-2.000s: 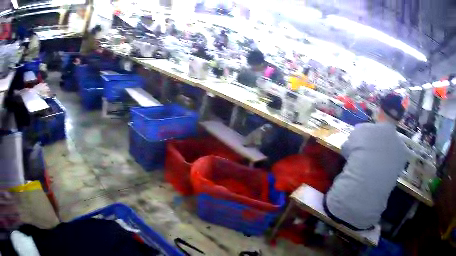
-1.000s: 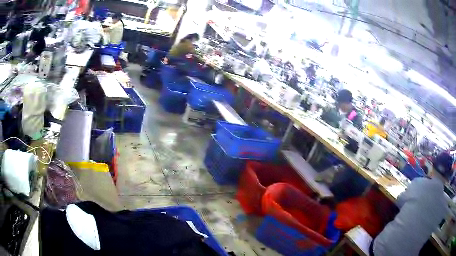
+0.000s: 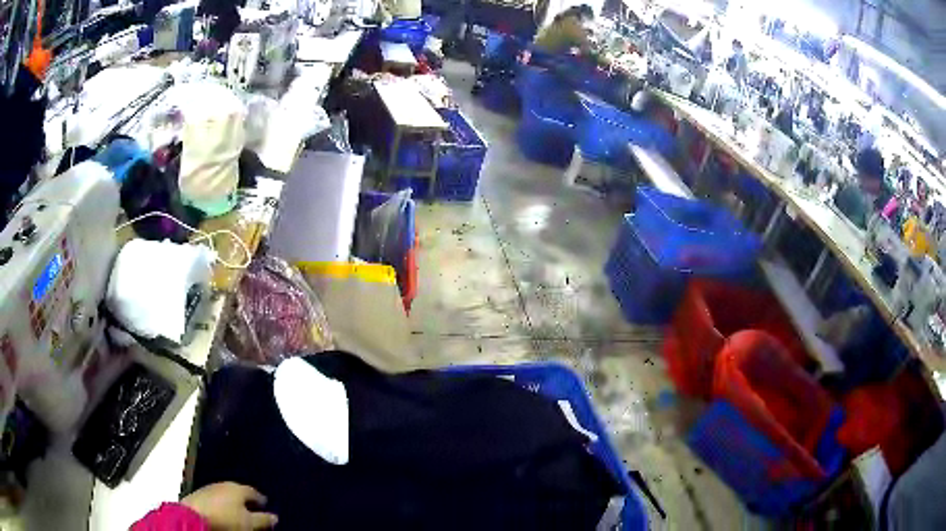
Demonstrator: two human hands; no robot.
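Observation:
A large black garment (image 3: 446, 446) lies spread over a blue crate (image 3: 565, 389) at the bottom centre. A white rounded piece (image 3: 314, 410) lies on its left part. A small white strip (image 3: 577, 420) shows near its right edge. My left hand (image 3: 237, 506), with a pink cuff, is at the bottom left, at the garment's left edge by the table. Its fingers are slightly bent and apart and I see nothing held; the lower part is cut off by the frame edge. My right hand is not in view.
At left are the sewing machine head (image 3: 62, 270) with a lit display, a white roll (image 3: 156, 290) and a flat black object (image 3: 124, 425) on the table (image 3: 156, 482). Beyond are a cardboard piece (image 3: 358, 311) and an aisle (image 3: 519, 280). Blue and red crates (image 3: 762, 487) stand at right.
The view has swung left, so the scene has shifted right. The machine head and table have come into view, and my left hand now shows at the garment.

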